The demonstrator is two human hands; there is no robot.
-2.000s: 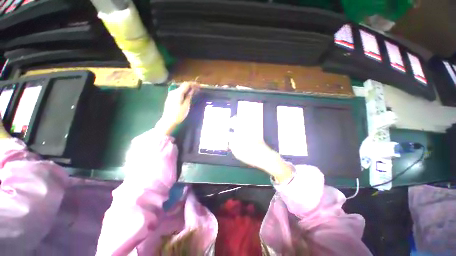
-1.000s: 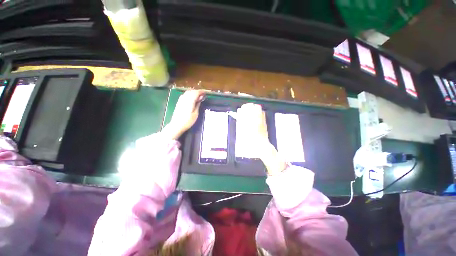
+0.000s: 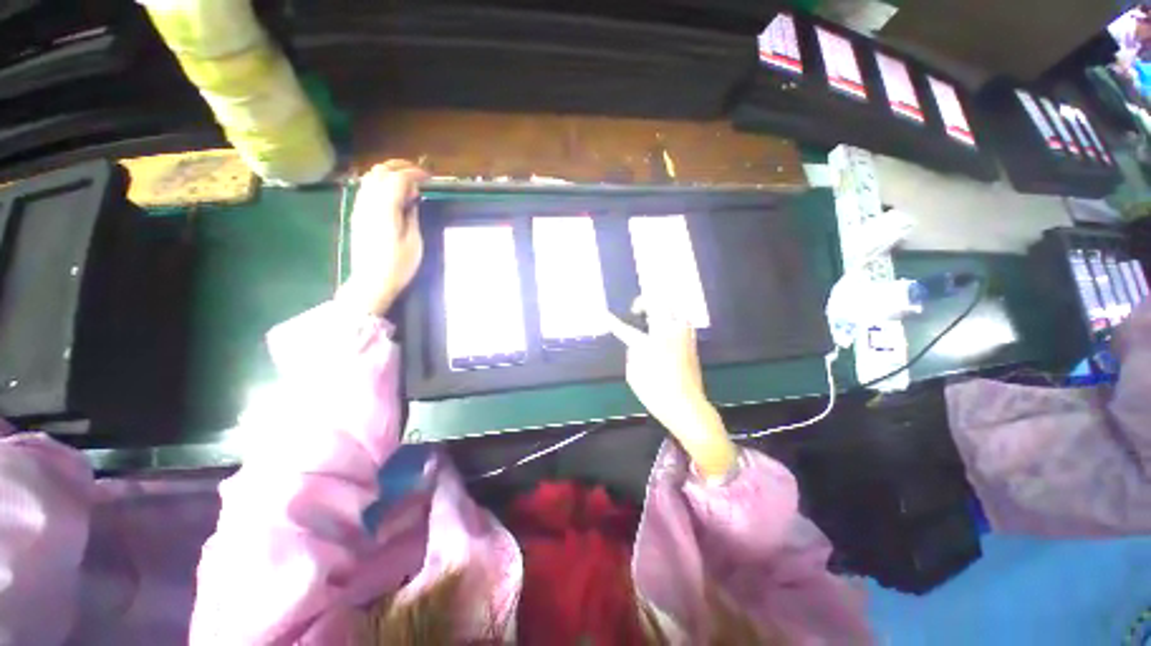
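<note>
A black foam tray (image 3: pixel 766 284) lies on the green bench with three lit smartphones in it: a left one (image 3: pixel 485 297), a middle one (image 3: pixel 571 278) and a right one (image 3: pixel 666 259). Their screens are mostly white from glare. The tray's rightmost slot holds no phone. My left hand (image 3: pixel 385 237) rests at the tray's upper left corner; whether it grips the edge is unclear. My right hand (image 3: pixel 663 366) is over the lower part of the right phone, fingers apart, holding nothing visible.
A white power strip (image 3: pixel 861 202) with a white charger (image 3: pixel 871 300) and a dark-cabled blue plug stands right of the tray. A yellowish wrapped post (image 3: pixel 240 95) and wooden strip (image 3: pixel 555 149) are behind. Another tray (image 3: pixel 51 290) is left. A neighbour's sleeve (image 3: pixel 1060 435) is at right.
My right hand has moved from the middle phone to the right phone. My left hand stays by the tray's upper left corner. The view has shifted to the right.
</note>
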